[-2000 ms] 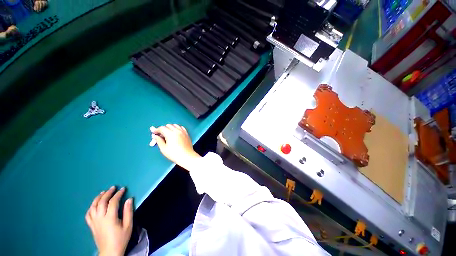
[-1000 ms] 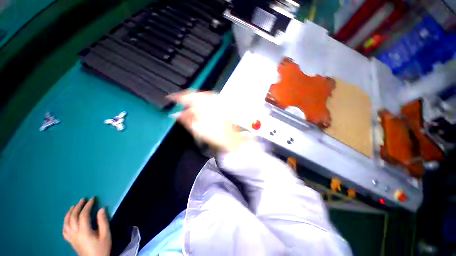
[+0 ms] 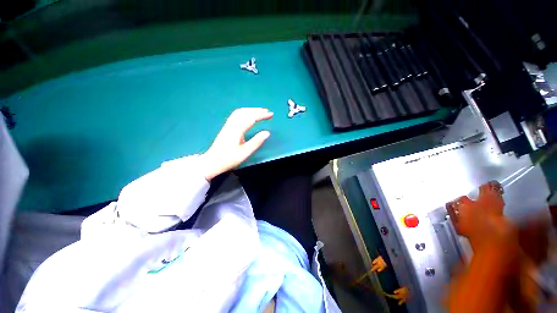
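Note:
My left hand [image 3: 239, 142] is bare, over the teal mat, its fingers apart and empty. A small silver three-arm hub [image 3: 295, 109] lies just beyond its fingertips. A second hub [image 3: 249, 66] lies farther back on the mat. A large blurred orange shape [image 3: 496, 260], which looks like a raised-arm fixture, covers the lower right over the machine. An orange nest plate [image 3: 457, 211] shows partly behind it. My right hand cannot be made out; a pale blur at the right edge is too unclear to name.
A dark grooved tray [image 3: 348, 92] with several black legs [image 3: 400, 67] lies at the right end of the teal bench [image 3: 122, 122]. The white machine [image 3: 427, 174] stands at the right, with a red button [image 3: 410, 220] and orange connectors [image 3: 378, 263] on its front. Small dark parts lie at the far left.
The view has swung right and down. My left hand has moved up beside the nearer hub. My right hand has gone from the tray's edge out of sight. The blurred orange shape has appeared over the machine.

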